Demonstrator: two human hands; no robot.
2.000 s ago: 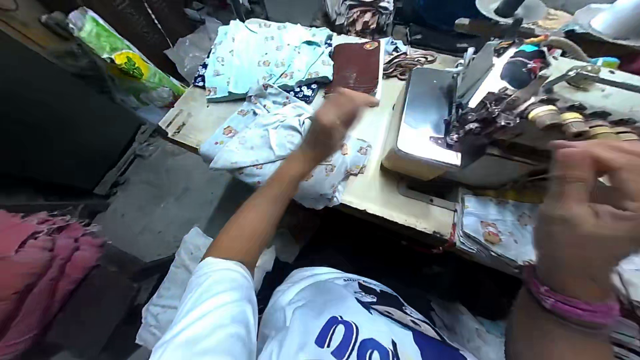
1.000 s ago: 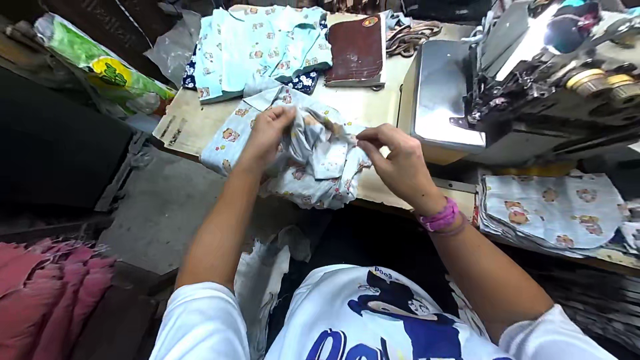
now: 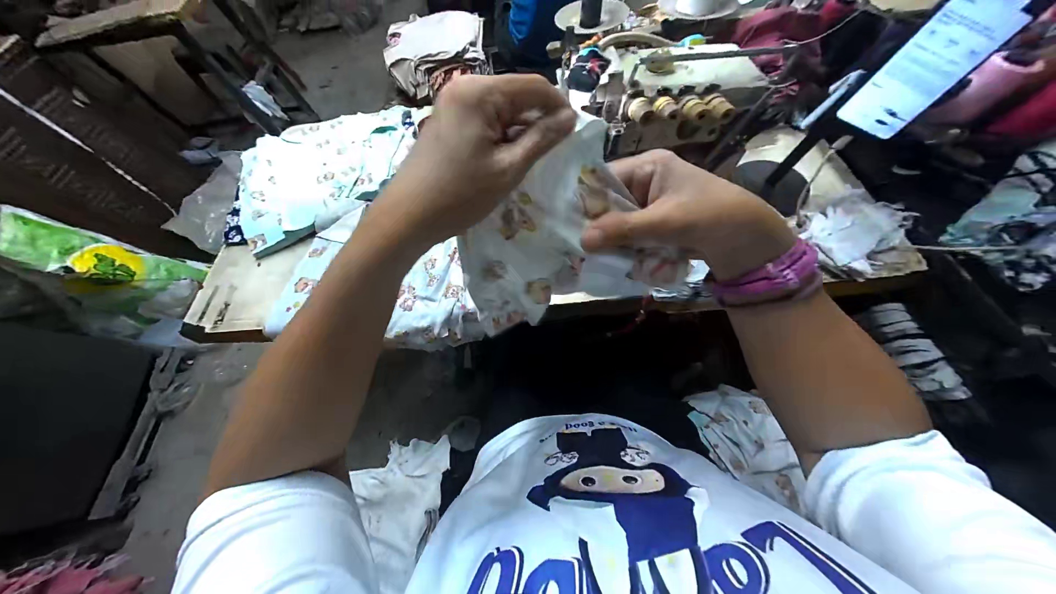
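A white cloth piece with a small animal print (image 3: 528, 239) is held up between both hands over the table's front edge. My left hand (image 3: 503, 140) pinches its upper part, fingers closed on it. Lower and to the right, my right hand (image 3: 685, 206), with a pink band at the wrist, grips its side between thumb and fingers. Behind my left forearm, more printed cloth (image 3: 429, 289) lies on the table (image 3: 235, 289), beside a stack of pale blue printed pieces (image 3: 326, 165). The held cloth and my hands hide part of the sewing machine (image 3: 693, 74).
Thread cones (image 3: 718, 106) sit on the machine at the back. A phone (image 3: 932, 62) on a holder stands at the upper right, above white scraps (image 3: 858, 227) on the table. A green plastic bag (image 3: 107, 264) is at the left; printed cloth (image 3: 747, 437) lies by my lap.
Both hands have risen from the cloth pile on the table, with a printed piece now spread between them. The view has shifted and shows more of the right side.
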